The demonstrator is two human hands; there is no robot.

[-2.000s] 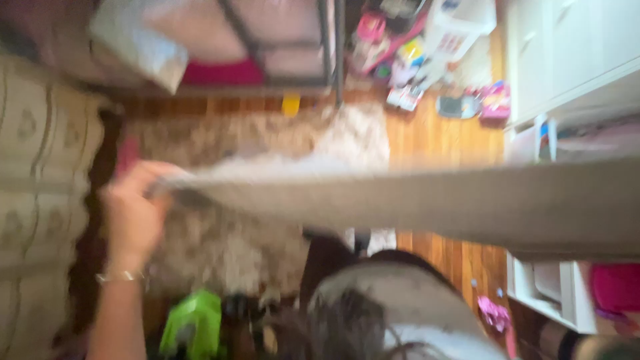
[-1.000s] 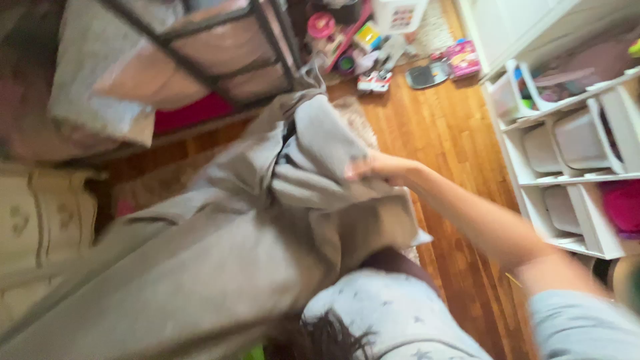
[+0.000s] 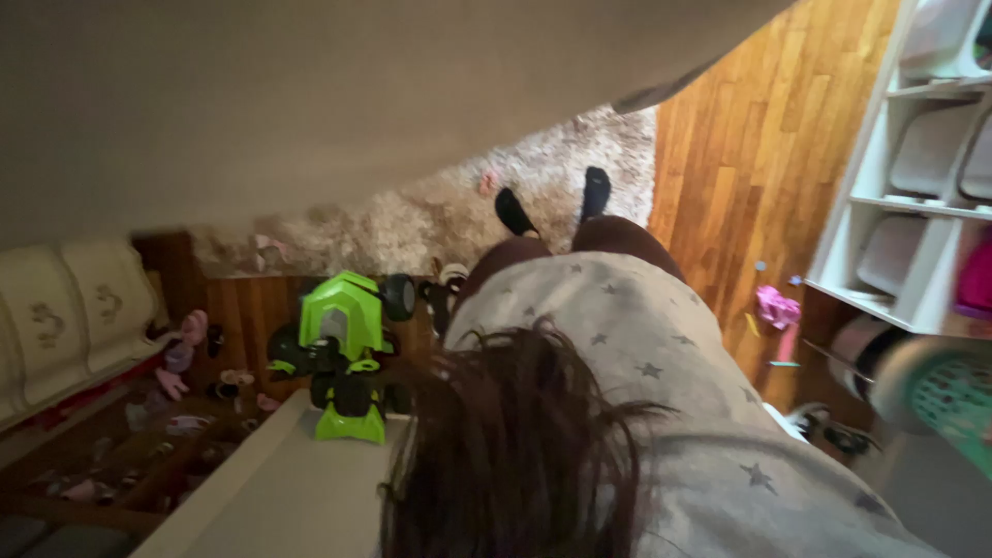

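A large grey-beige cloth (image 3: 325, 101) spans the top of the head view, close to the camera and blurred, with its lower edge slanting up to the right. Neither my left hand nor my right hand shows, so what they hold is hidden. Beneath the cloth lies a shaggy beige rug (image 3: 395, 225). My feet in black socks (image 3: 511, 211) stand on it, below my star-patterned shirt (image 3: 589, 310).
A green and black toy vehicle (image 3: 342, 314) is at lower left, near a white surface (image 3: 287, 480). Small toys (image 3: 182, 349) lie beside the cream dresser (image 3: 77, 318). At right are a white bin shelf (image 3: 899, 205) and a pink item (image 3: 777, 308) on the wooden floor (image 3: 728, 155).
The cloth, bunched across the middle with a hand on it a second ago, now spreads over the top of the view. That hand has gone out of view. The view has shifted toward my body.
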